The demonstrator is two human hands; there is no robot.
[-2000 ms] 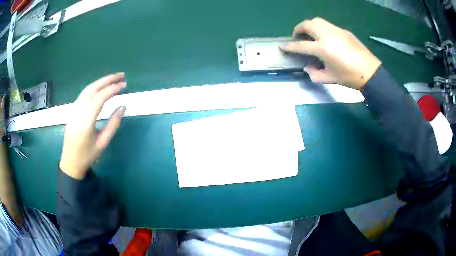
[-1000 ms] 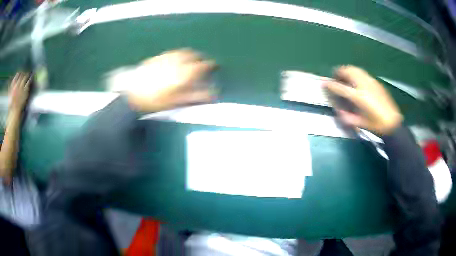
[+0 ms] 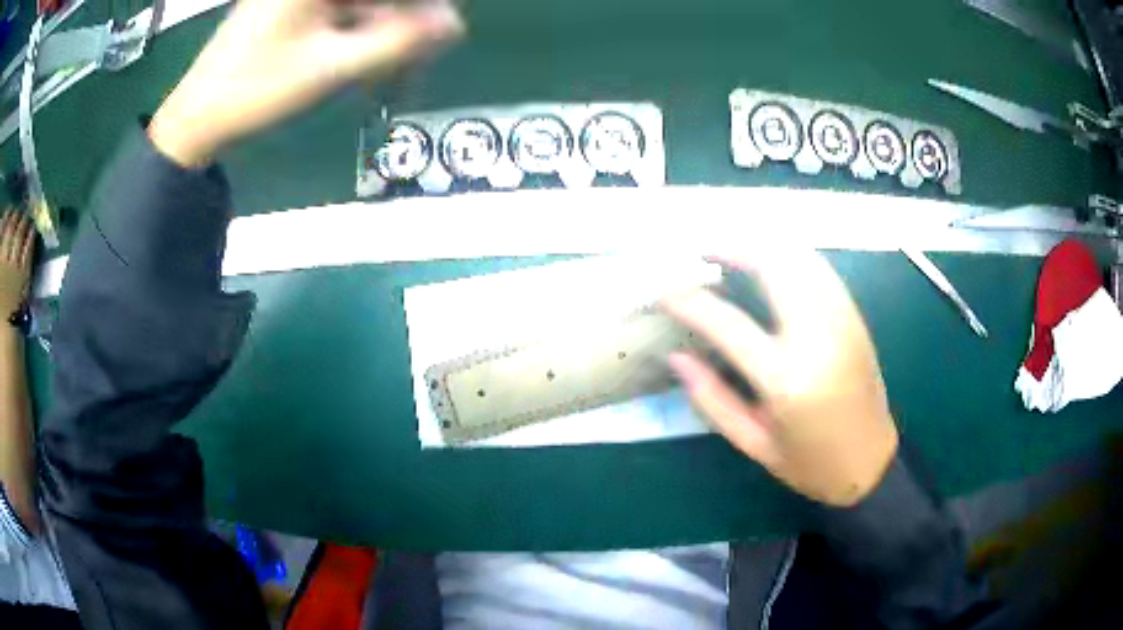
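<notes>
A long flat grey plate (image 3: 549,375) with small holes lies slanted over the white paper sheets (image 3: 493,308). My right hand (image 3: 794,369) is around the plate's right end, thumb on the near side and fingers on the far side; the fingers are blurred and hide that end. One four-ring unit (image 3: 505,145) lies rings up beyond the white strip, and a second four-ring unit (image 3: 845,138) lies to its right. My left hand (image 3: 289,62) is blurred at the upper left, above and left of the first unit; whether it holds anything cannot be told.
A white strip (image 3: 554,224) crosses the green surface (image 3: 308,406). Thin pointed tweezers (image 3: 946,291) lie at right, beside a red-and-white cloth item (image 3: 1071,326). A pointed metal strip (image 3: 998,106) is at upper right. Another person's hand (image 3: 15,252) is at the left edge.
Both hands have left the area beyond the strip where they were a second ago. Two four-ring units now lie there. My right hand has come nearer, to a plate over the paper; my left has moved up and left.
</notes>
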